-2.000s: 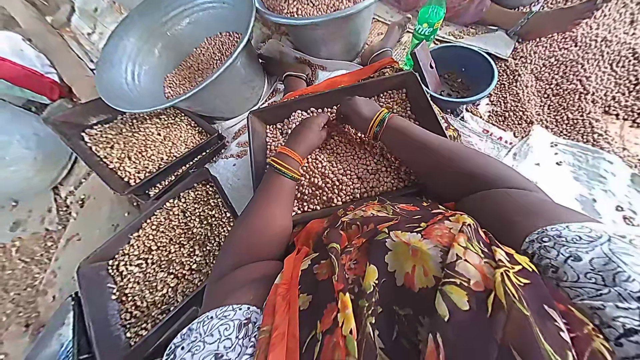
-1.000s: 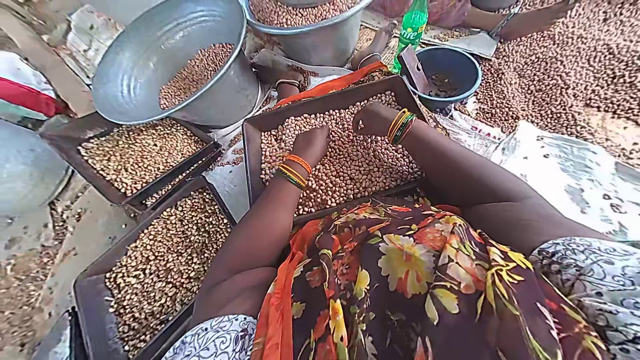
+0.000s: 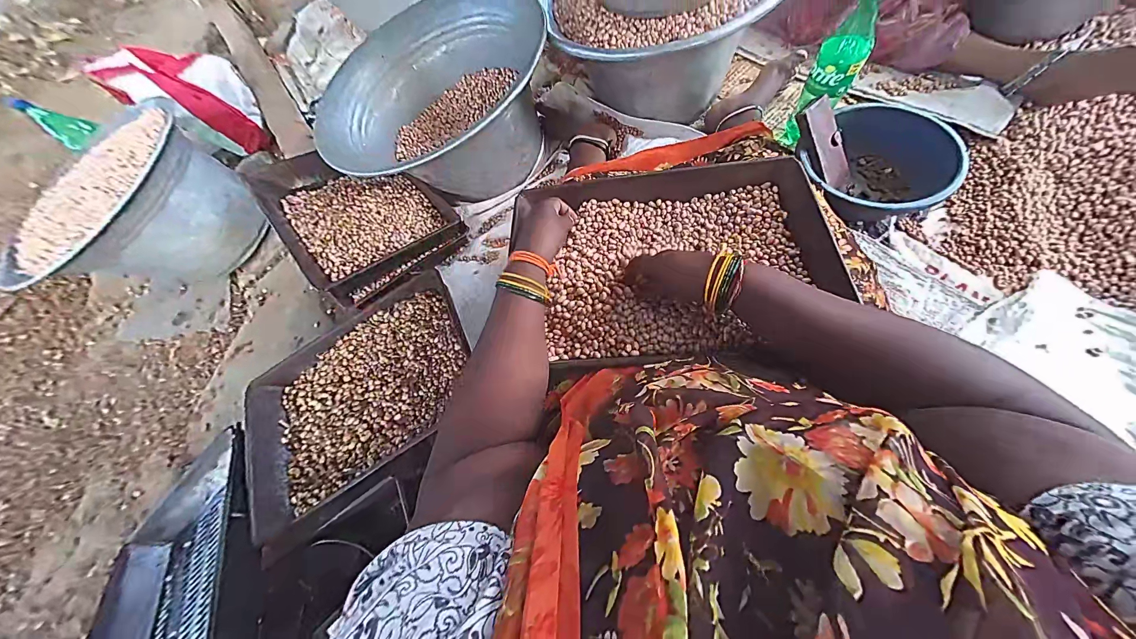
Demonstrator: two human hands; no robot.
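Note:
A dark rectangular tray (image 3: 679,188) lies across my lap, spread with pale brown round nuts or seeds (image 3: 674,231). My left hand (image 3: 546,224) is at the tray's left rim near its upper left corner, fingers curled; whether anything is in them cannot be told. Over the middle of the heap my right hand (image 3: 666,273) points down, its fingertips among the nuts and partly hidden. Bangles circle both wrists. To my left are two more dark trays, a smaller upper one (image 3: 306,169) and a lower one (image 3: 266,444), both filled with smaller yellowish-brown pieces.
Metal basins (image 3: 355,106) with nuts stand beyond the trays, another basin (image 3: 177,222) tilts at the left. A blue tub (image 3: 950,177) and a green plastic bottle (image 3: 839,67) are at the upper right, beside a large nut pile (image 3: 1056,195). A person's feet (image 3: 581,124) are near the tray.
My left hand has moved from over the nuts to the tray's left rim. My right hand has come from the tray's far side toward its middle. The view has shifted left.

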